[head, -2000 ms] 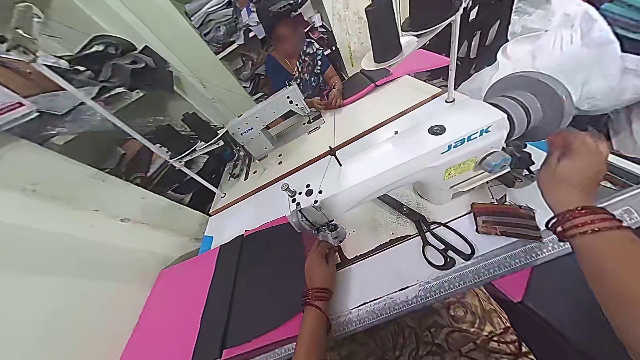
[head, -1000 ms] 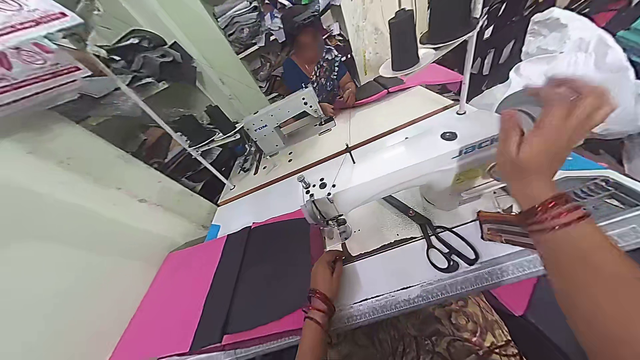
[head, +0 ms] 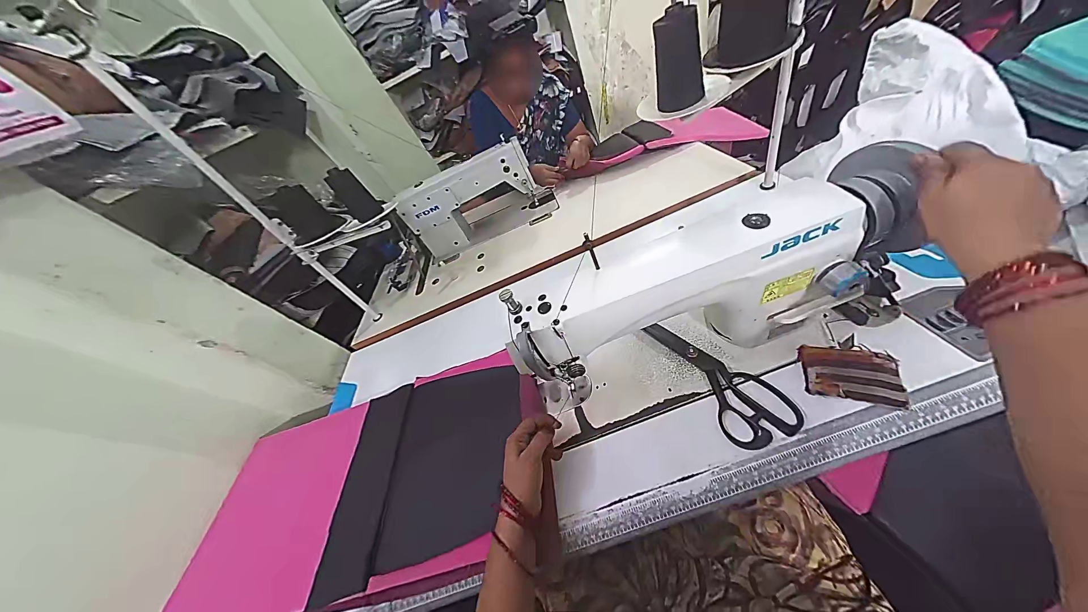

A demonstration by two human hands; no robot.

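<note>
A white Jack sewing machine (head: 705,255) stands across the table. My right hand (head: 986,208) is on the rim of its grey handwheel (head: 884,183) at the right end. Near the needle area, my left hand (head: 534,446) has thumb and fingertips pinched together, with what looks like a thin thread running up to the machine head. Black and pink fabric (head: 450,459) lies left of the needle, its edge beside my left hand. Black-handled scissors (head: 731,387) lie under the machine arm, next to a small striped cloth piece (head: 854,376).
A metal measuring scale (head: 765,463) runs along the front table edge. Across the table a co-worker (head: 531,106) handles pink and black fabric at a second sewing machine (head: 463,200). Black thread cones (head: 678,59) stand above. More dark fabric (head: 960,510) hangs at the lower right.
My right hand has moved onto the handwheel; one second ago it was raised and blurred near it. My left hand stays by the needle area.
</note>
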